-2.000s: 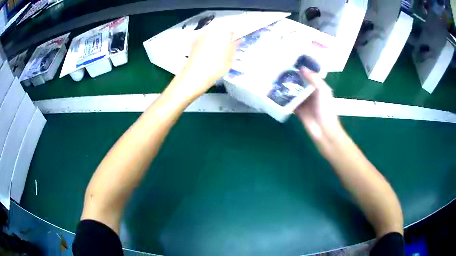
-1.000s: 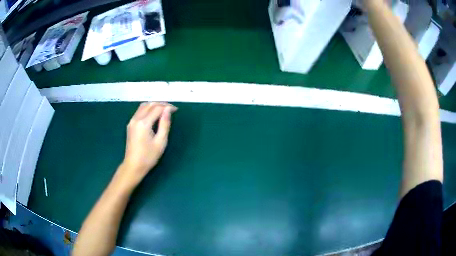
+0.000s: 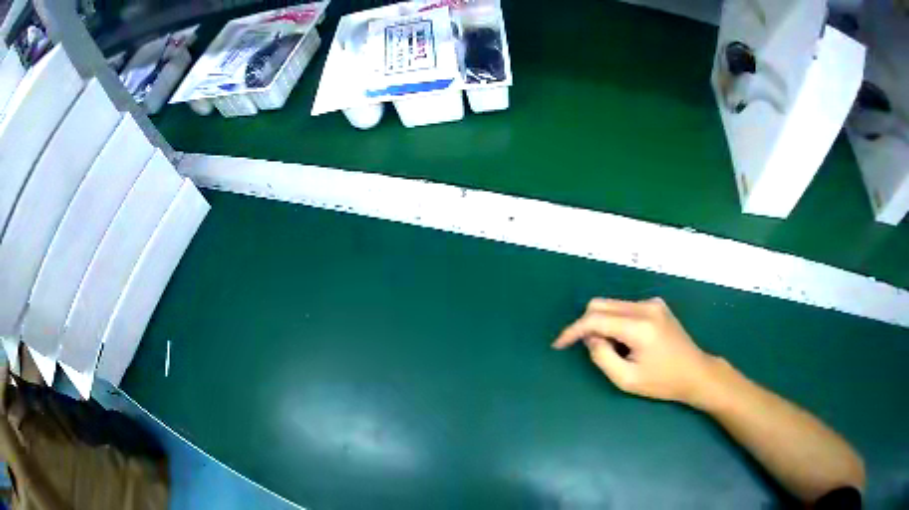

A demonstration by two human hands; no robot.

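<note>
My right hand (image 3: 643,349) is over the green worktop (image 3: 399,349) at the right, coming from the lower right edge. It is empty, with fingers loosely curled and a gap between thumb and forefinger. My left hand is out of the picture. A filled white tray (image 3: 411,60) lies on the green belt at the upper middle, with a printed paper on top and a black bundle at its right end. A second filled tray (image 3: 254,62) lies to its left, and another (image 3: 154,72) is partly cut off behind that.
White cartons (image 3: 150,269) lean in a row like steps at the left edge. White boxes with a dark printed device stand upright on the belt at the right (image 3: 787,120). A scuffed white strip (image 3: 508,217) separates belt and worktop. A brown object (image 3: 85,443) is at lower left.
The view has turned left, so trays and cartons appear further right. My right hand has come back from the upright boxes to over the worktop. My left hand has left the picture.
</note>
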